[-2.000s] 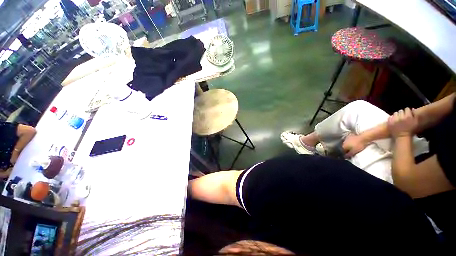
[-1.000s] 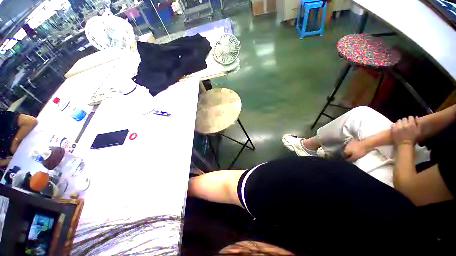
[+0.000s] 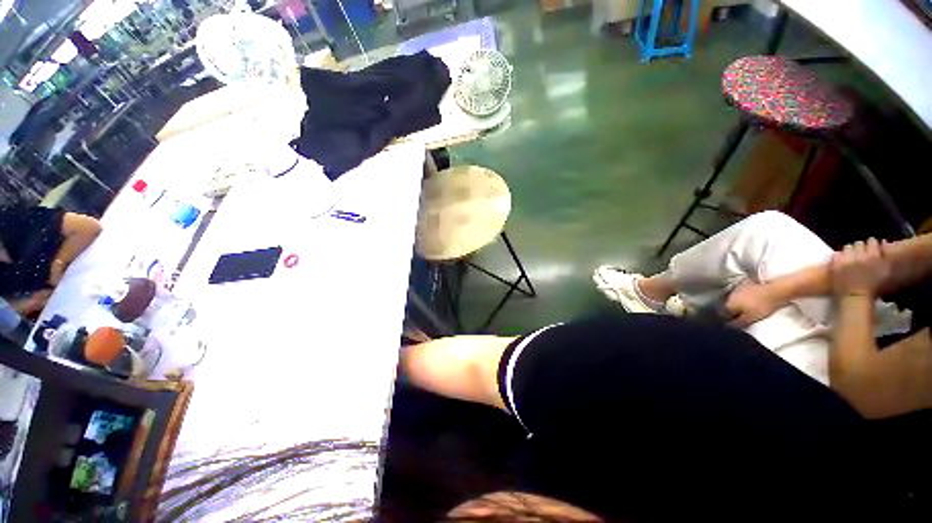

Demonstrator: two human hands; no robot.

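Observation:
Neither of my hands can be made out. On the white table in front of me lies a black smartphone, with a small red ring beside it. A small dark tool, perhaps thread snips, lies farther up the table. A crumpled black garment lies at the far end. Dark clothing with a white stripe fills the lower middle, with bare skin running from it to the table edge; whose limb it is, I cannot tell.
A small fan stands beside the garment. A wooden-topped stool is against the table, a patterned stool at right. A seated person in white trousers is at right, another person at left. A dark shelf is lower left.
The view has shifted, so the table and stools appear farther right and slightly higher. The phone, ring and garment keep their places on the table.

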